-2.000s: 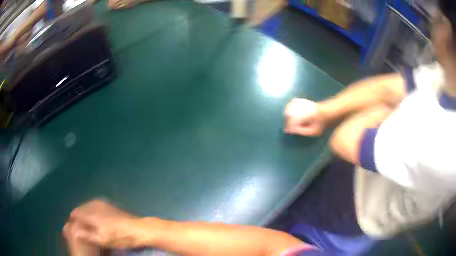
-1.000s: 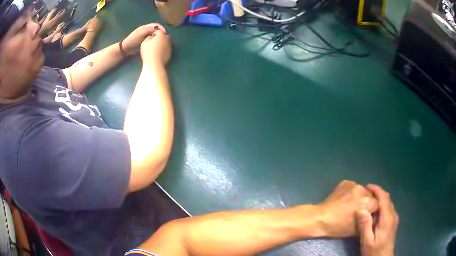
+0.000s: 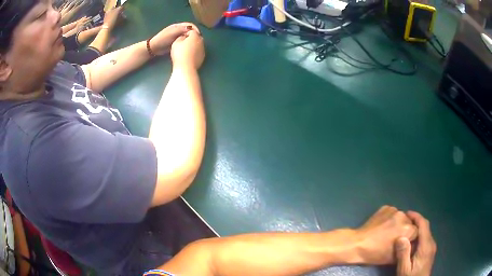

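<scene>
My left hand (image 3: 385,235) is at the lower right, its forearm coming in from the bottom left. It is closed and rests at the edge of the dark green table (image 3: 323,135). My right hand (image 3: 419,247) is clasped against it, fingers and thumb folded around the left fingers, and is cut off by the bottom edge. No object shows in either hand; the inside of the clasp is hidden.
A seated person (image 3: 75,156) at the left has both forearms on the table. At the back are a blue-and-red object (image 3: 248,15), tangled cables (image 3: 345,46) and a yellow-edged black box (image 3: 419,21). A large dark box (image 3: 469,81) stands at the right.
The view first swung from the person on the right to the one on the left, then shifted slightly. My hands stay clasped and show slightly lower and further right than one second ago.
</scene>
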